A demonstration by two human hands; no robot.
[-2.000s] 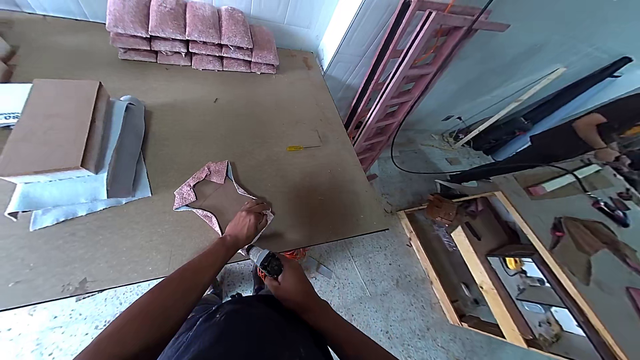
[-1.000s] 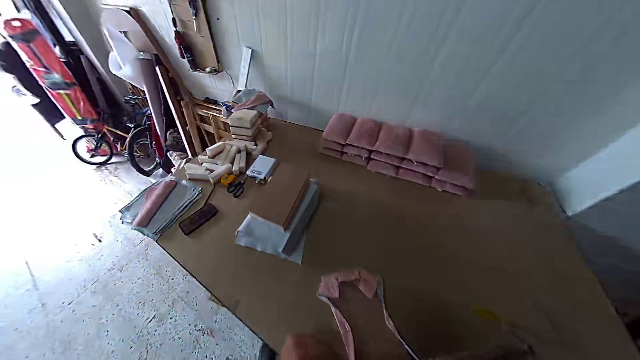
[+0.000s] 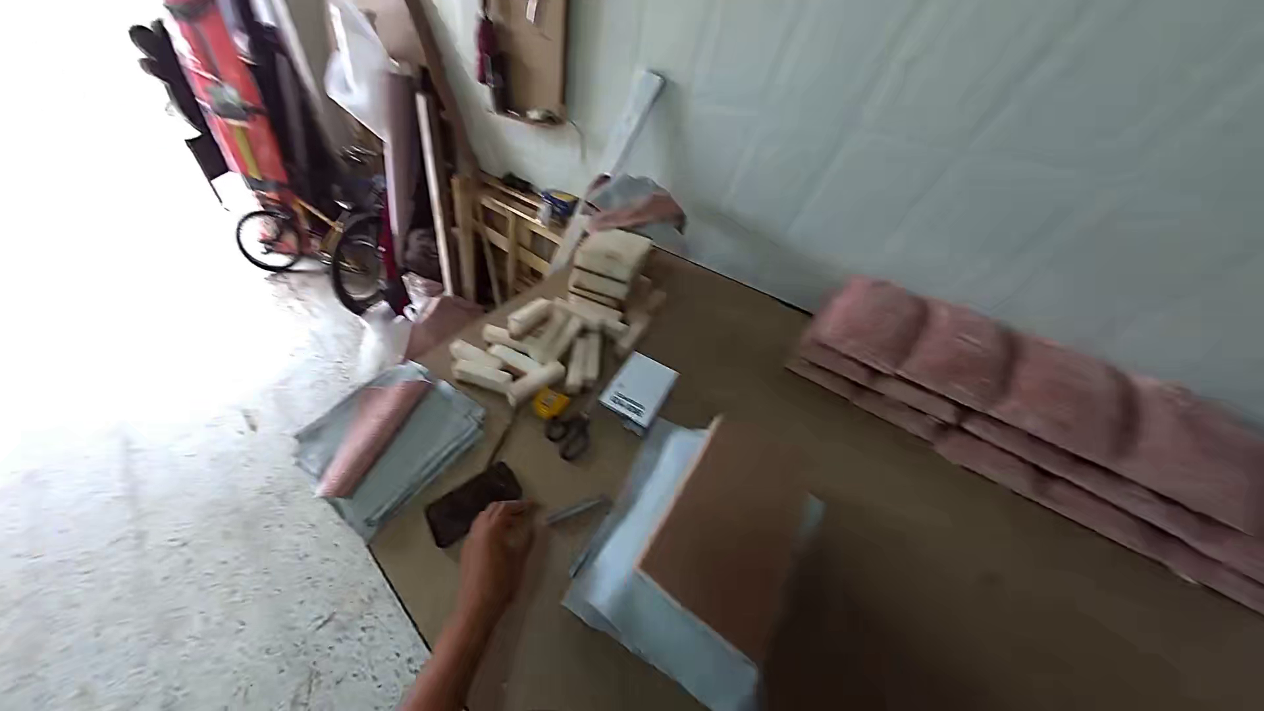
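Observation:
My left hand reaches over the brown worktable, beside a dark phone-like slab; its fingers are blurred, and whether they hold anything is unclear. Just right of the fingertips lies a slim grey object. Farther right, a brown board rests on folded grey fabric. Black-handled scissors and a yellow tape measure lie beyond the hand, near a white box bearing writing. My right hand is out of view.
Cream foam or wood pieces lie heaped at the table's far corner. Folded grey and pink fabric sits on the left edge. Pink padded panels are stacked along the wall. Bicycles stand beyond, on the floor.
The view has swung left. My left hand, at the pink-edged fabric piece two seconds ago, is now beside the dark slab. The right hand, earlier on a tool, has left the view.

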